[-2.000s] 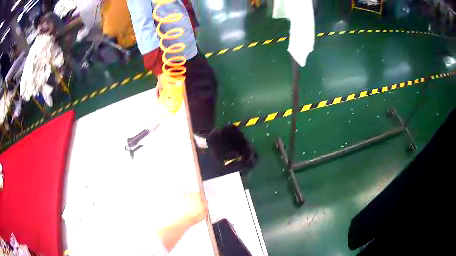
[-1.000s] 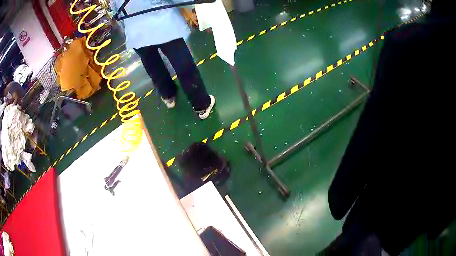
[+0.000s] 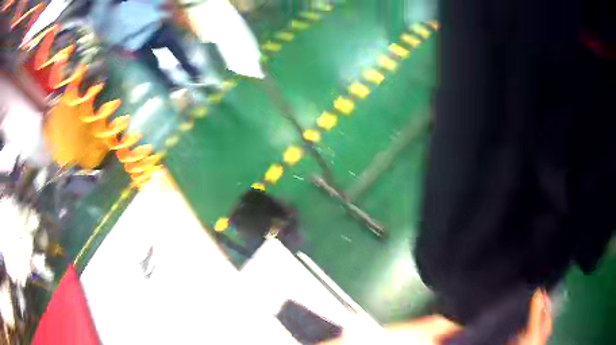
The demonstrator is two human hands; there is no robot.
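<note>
A large dark garment (image 3: 500, 155) hangs down the right side, over the green floor. My left hand (image 3: 425, 329) reaches in from the bottom edge and holds the garment's lower end, its fingertips hidden by the cloth. My right hand (image 3: 538, 320) shows only as blurred fingers at the bottom right, closed on the lower end of the same garment. The rest of that hand is cut off by the picture's edge or hidden.
The white table (image 3: 155, 269) with a small blurred tool (image 3: 147, 261) is at left, by a red section (image 3: 66, 313). An orange coiled hose (image 3: 111, 128) hangs above. A dark flat object (image 3: 307, 323) lies on a white surface. A rack foot (image 3: 348, 205) stands on the floor. A person (image 3: 132, 27) is behind.
The view has turned right, and the dark garment fills more of the picture. Hands have come in at the garment's lower end. The person in light blue is farther off at the upper left.
</note>
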